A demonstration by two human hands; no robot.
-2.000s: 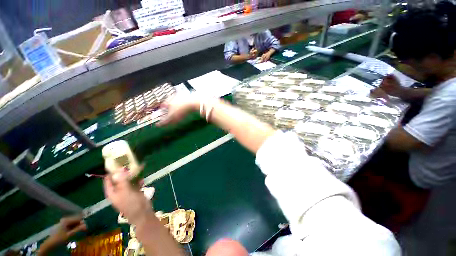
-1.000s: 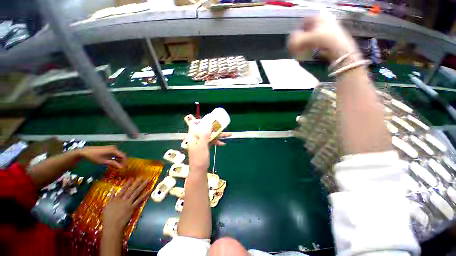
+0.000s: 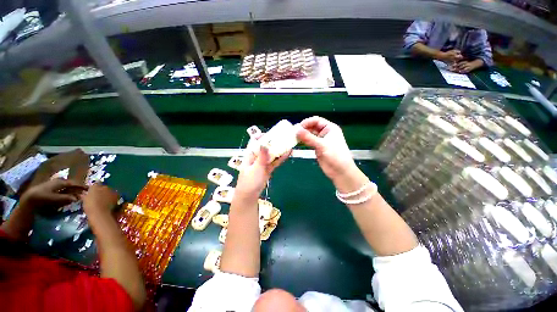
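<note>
My left hand (image 3: 259,167) holds a cream plastic unit (image 3: 280,139) above the bench, its smooth side showing. My right hand (image 3: 324,143) is at the unit's right end, thumb and fingertips close together there; whether they pinch the unit or something small is hard to tell. Several cream housings (image 3: 206,216) with dark middles lie loose on the green bench, left of and partly behind my left forearm. More cream parts (image 3: 269,218) lie in a small pile right of that forearm.
A tall stack of clear blister trays (image 3: 482,146) with cream units stands at right. An orange strip sheet (image 3: 168,210) and white bits lie at left by a red-sleeved neighbour's hands. Across the belt are a far tray of units (image 3: 278,64), paper (image 3: 372,73) and a seated person. Slanted post at left.
My right hand has come down from the upper right to the unit. My left hand has moved slightly right with the unit. The neighbour's hands have moved off the orange sheet toward the white bits.
</note>
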